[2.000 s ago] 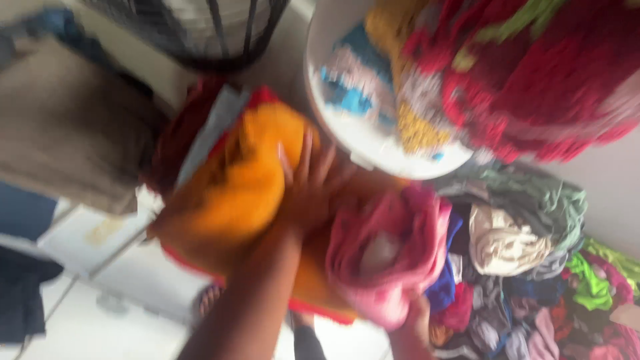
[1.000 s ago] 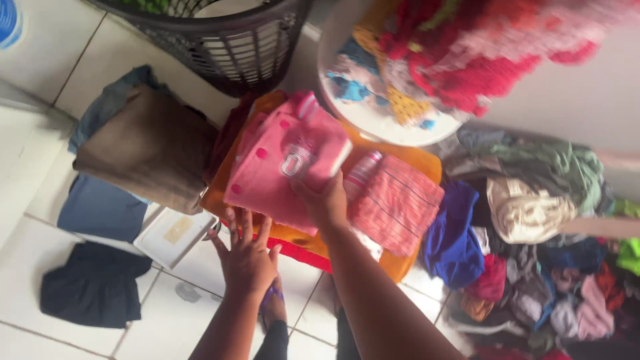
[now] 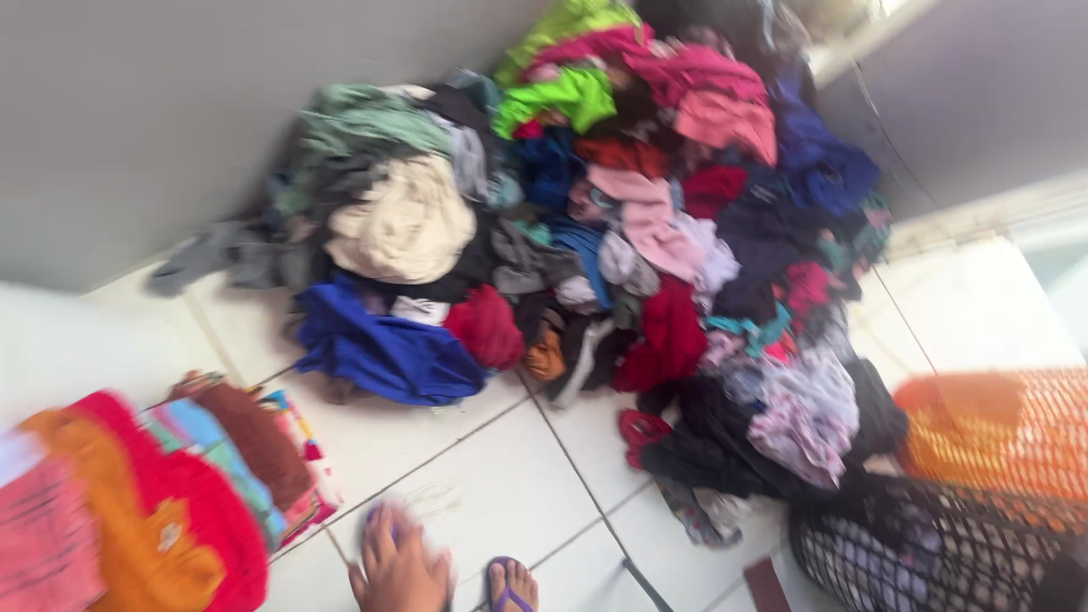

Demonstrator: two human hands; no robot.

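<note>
My one visible hand (image 3: 401, 565) is low in the head view, over the white floor tiles, fingers apart and holding nothing; it looks like the left, partly blurred. The other hand is out of view. To its left lies a stack of folded cloths: a pink one (image 3: 47, 535), an orange one (image 3: 127, 510), a red one (image 3: 225, 527) and a brown one (image 3: 251, 442). Beyond the hand spreads a large heap of loose clothes, with a blue garment (image 3: 382, 348), a cream bundle (image 3: 404, 219), a light pink piece (image 3: 650, 221) and a bright green one (image 3: 561, 102).
A black plastic basket (image 3: 943, 535) holding clothes stands at the lower right, beside an orange perforated basket (image 3: 1003, 425). Grey walls (image 3: 153, 110) rise behind the heap. A foot in a purple flip-flop (image 3: 512, 586) is on the tiles.
The view has swung right, toward the clothes heap. One second ago both hands were at a folded pink cloth on the stack; now one hand is away from the stack and the other has left view.
</note>
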